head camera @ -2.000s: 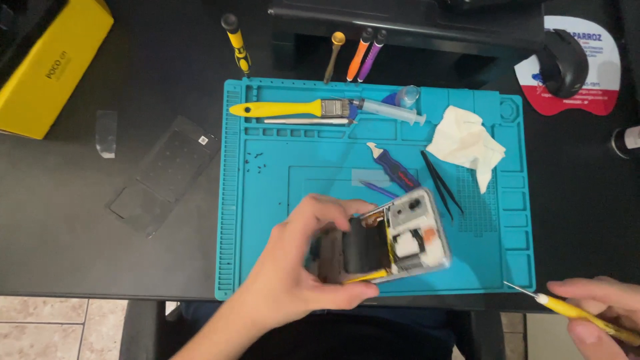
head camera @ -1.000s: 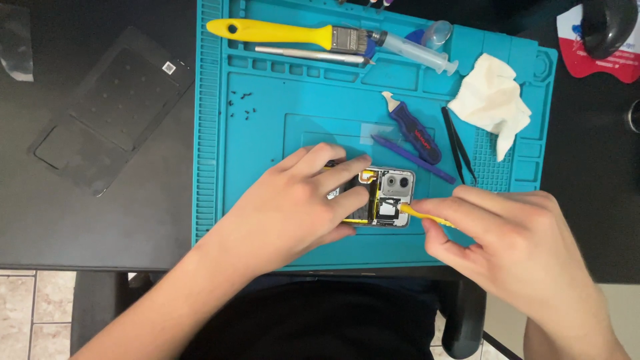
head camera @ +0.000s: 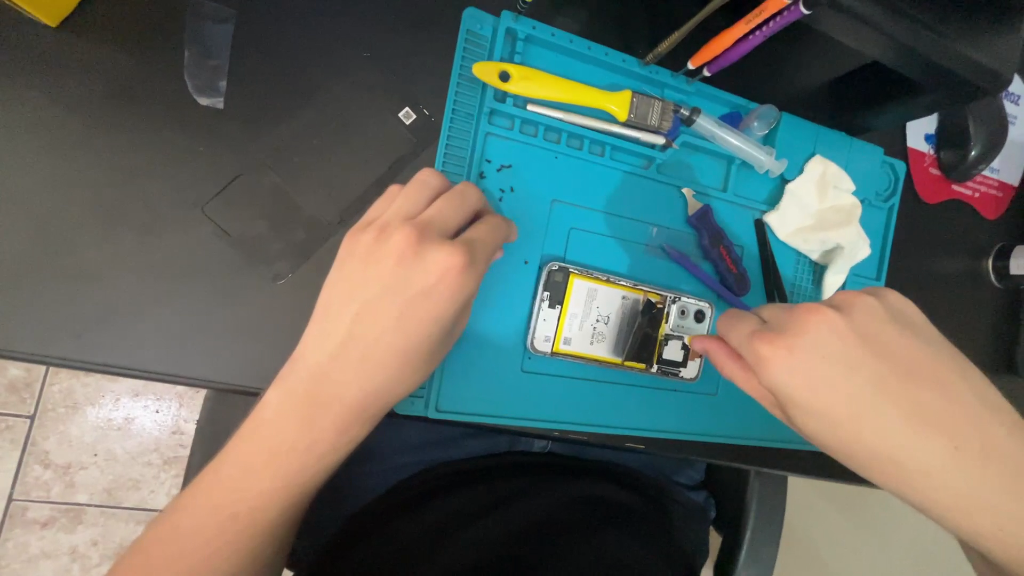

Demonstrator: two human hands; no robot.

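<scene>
An opened smartphone (head camera: 620,322) lies on the teal silicone repair mat (head camera: 480,384), its yellow-edged battery (head camera: 596,320) and camera module (head camera: 690,315) exposed. My right hand (head camera: 808,344) is at the phone's camera end, fingertips close together at its edge; whether they hold anything is hidden. Over the mat's left part hovers my left hand (head camera: 424,256), fingers bent, off the phone and near some small black screws (head camera: 500,180). Its fingertips are partly hidden, so I cannot tell whether it holds something. A blue-handled blade tool (head camera: 720,248), a purple pen-like tool (head camera: 704,278) and black tweezers (head camera: 770,260) lie beyond the phone.
A yellow-handled brush (head camera: 560,86), a metal pen-shaped tool (head camera: 596,124) and a plastic syringe (head camera: 732,140) rest along the mat's back. A white cloth (head camera: 820,212) lies at right. Orange (head camera: 736,34) and purple (head camera: 756,38) screwdrivers stand behind; a dark thin panel (head camera: 320,208) lies left.
My left hand has let go of the phone and moved left toward the screws. The phone, lifted two seconds ago, now lies on the mat. The view has shifted.
</scene>
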